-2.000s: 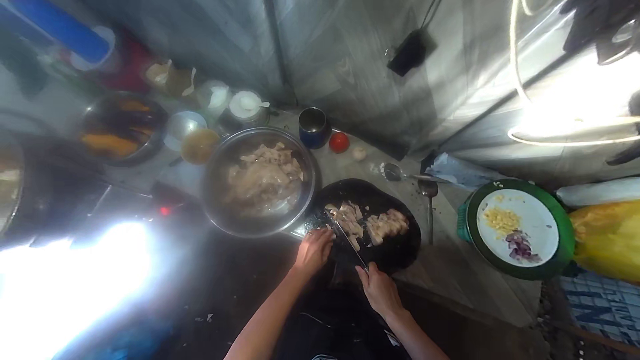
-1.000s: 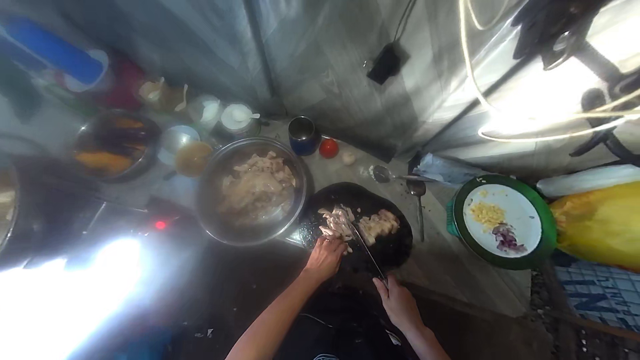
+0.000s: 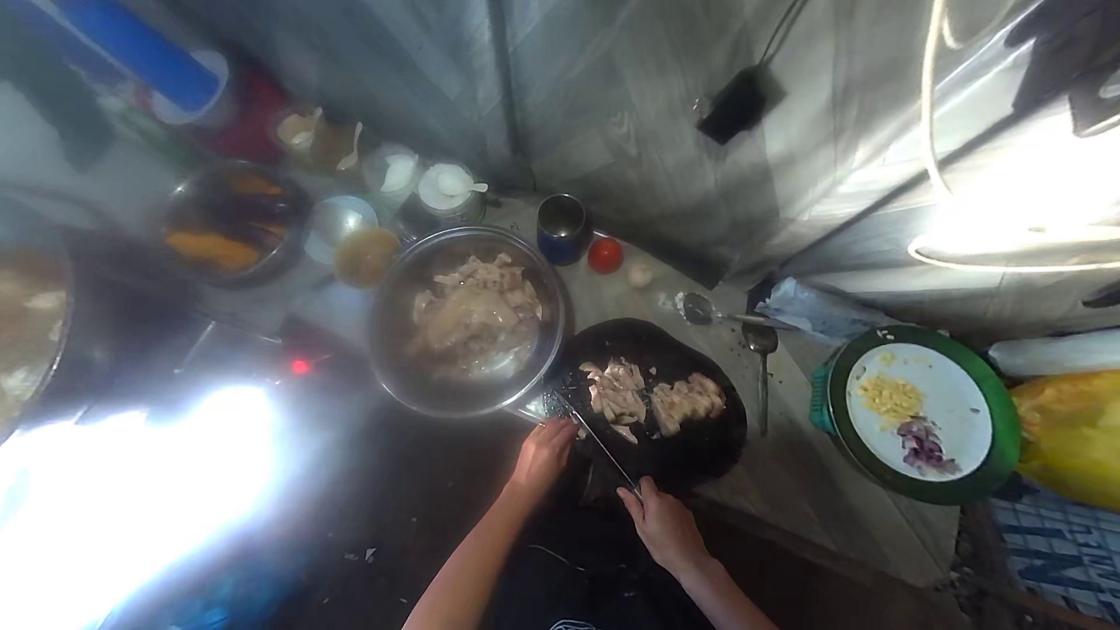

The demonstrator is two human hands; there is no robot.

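Observation:
My right hand (image 3: 667, 525) grips the handle of a knife (image 3: 599, 444), whose blade points up and left over the left part of a black cutting board (image 3: 691, 459). My left hand (image 3: 546, 451) is at the board's left edge, near the knife tip, fingers bent; a small pale bit shows by the fingertips, and whether they pinch it is unclear. Cut pale meat pieces (image 3: 618, 395) lie on the board, with a second pile of meat (image 3: 689, 403) to their right. A large metal bowl (image 3: 382, 350) with more meat in liquid stands left of the board.
Behind the board are a dark blue cup (image 3: 562, 234), a tomato (image 3: 605, 255) and a garlic bulb (image 3: 640, 276). Spoons (image 3: 759, 339) lie to the right, before a white plate (image 3: 962, 394) of chopped yellow and purple pieces on a green-rimmed container. Containers and a bright glare fill the left.
My left hand has moved from the meat to the board's left edge. The knife's tip has also shifted left, off the meat pieces.

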